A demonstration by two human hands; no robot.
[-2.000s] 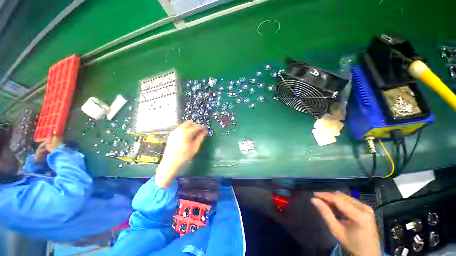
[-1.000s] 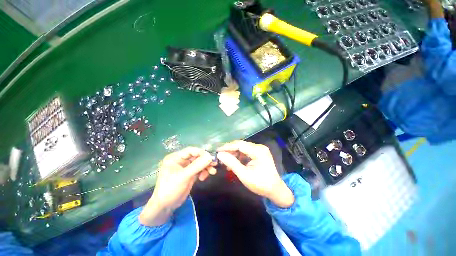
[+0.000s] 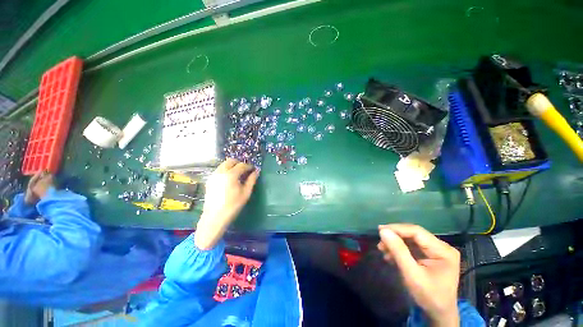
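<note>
A loose pile of small round silver and dark components [image 3: 246,131] lies on the green bench mat, with single pieces scattered to its right. My left hand [image 3: 229,185] is at the pile's near edge, fingertips down by the components; whether it pinches one cannot be told. My right hand [image 3: 419,265] is raised over the bench's front edge, thumb and fingers apart, with nothing visible in it. A white tray [image 3: 188,144] with rows of small dark reddish parts stands left of the pile. A small yellow-black device [image 3: 176,191] lies beside my left hand.
A black fan [image 3: 390,121], cream scraps [image 3: 414,172] and a blue-yellow soldering station [image 3: 460,140] with a yellow-handled iron [image 3: 555,116] stand right. A black tray [image 3: 527,287] holds round parts lower right. A neighbour's sleeve [image 3: 54,223] and red tray [image 3: 54,118] are left.
One second ago both hands met fingertip to fingertip around a small dark part. Now they are apart, my left hand back at the pile. The view has swung left.
</note>
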